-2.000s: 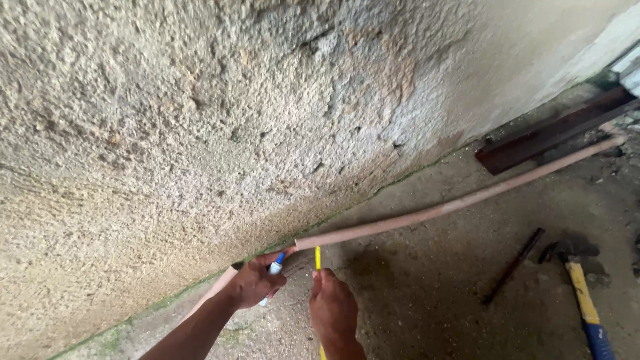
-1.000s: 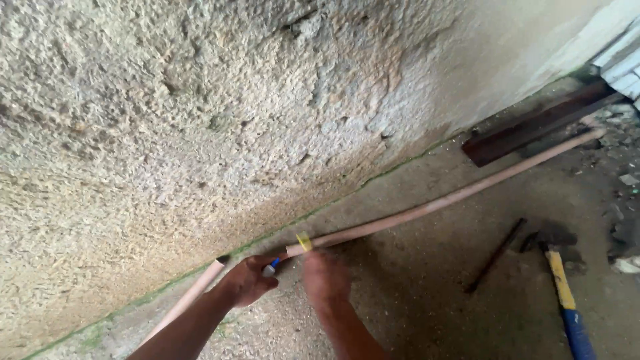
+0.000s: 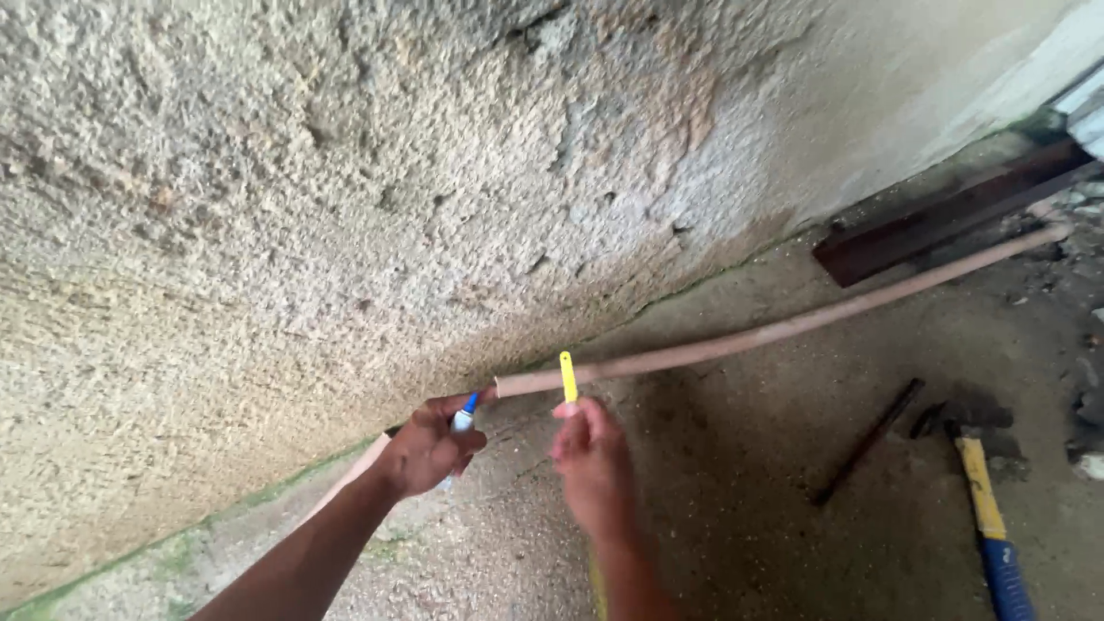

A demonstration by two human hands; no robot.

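My left hand holds a small white tube with a blue pointed tip; one of its fingers reaches to the cut end of a pinkish-brown plastic pipe. In my right hand is a thin yellow strip, perhaps a hacksaw blade, its holed end standing up across the pipe a little right of the cut end. A second pipe section lies along the wall beyond my left wrist, partly hidden by the forearm.
A rough plastered wall rises behind the pipe. On the concrete floor at right lie a hammer with a yellow and blue handle, a dark metal rod and a dark brown metal channel. Rubble is at the far right.
The yellow strip lay across the pipe a second ago, with my right hand close against it; now it stands more upright and the hand is lower. My left hand still holds the tube.
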